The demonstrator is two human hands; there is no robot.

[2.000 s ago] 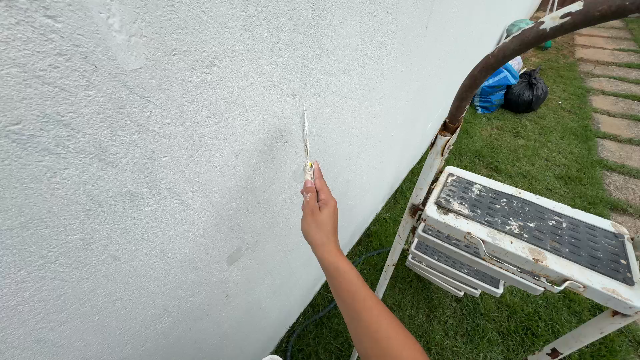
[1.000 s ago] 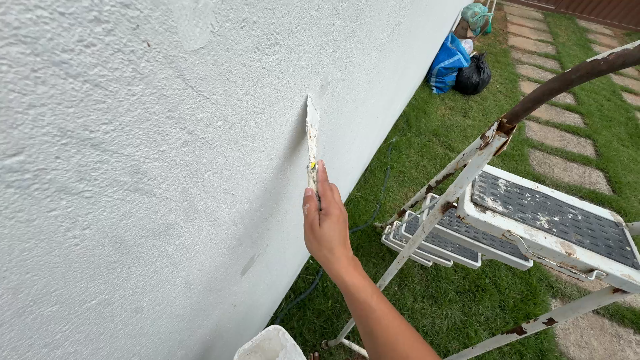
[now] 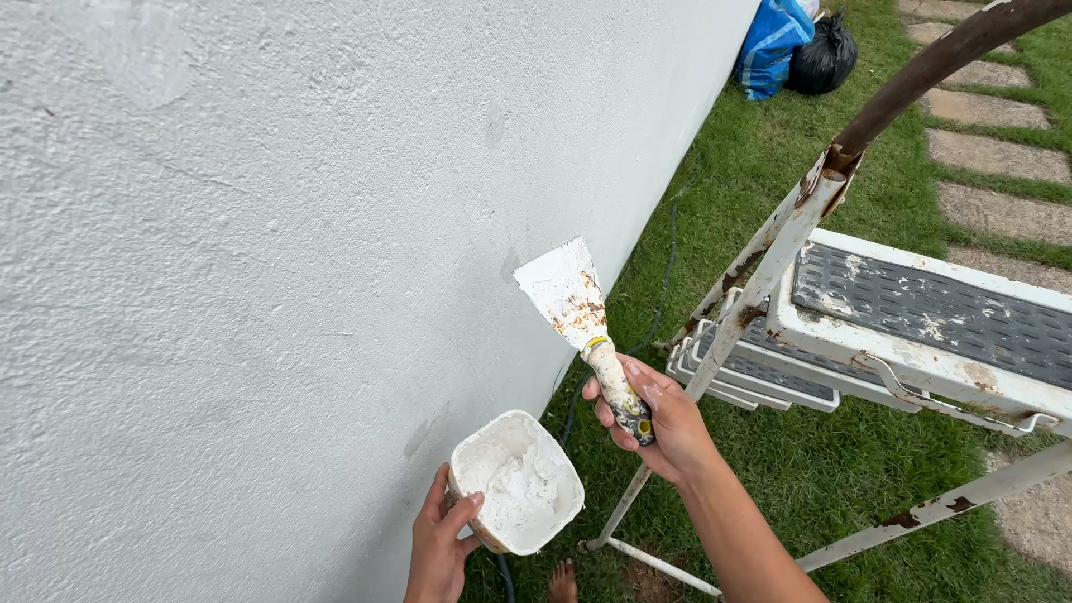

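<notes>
My right hand point(image 3: 657, 414) grips the worn handle of a putty knife point(image 3: 569, 293), whose wide blade points up and left, coated in white filler with rust spots. Below and to the left, my left hand point(image 3: 444, 536) holds a squarish plastic tub point(image 3: 517, 481) by its left side, thumb over the rim; white filler lies inside. The putty knife is above the tub, apart from it. Beside both hands stands a rough white-painted wall point(image 3: 335, 251) with faint smooth grey patches.
A rusty white step ladder point(image 3: 754, 276) with paint-spattered dark treads stands at the right on grass. A dark hose point(image 3: 670, 260) runs along the wall's foot. A blue bag point(image 3: 770, 50), a black garbage bag point(image 3: 825, 59) and stepping stones point(image 3: 997, 155) lie farther back. A bare foot point(image 3: 564, 582) shows below.
The putty knife has come away from the wall and turned, so its blade face shows. My left hand has come into view with the tub, whose rim showed at the bottom edge a second ago.
</notes>
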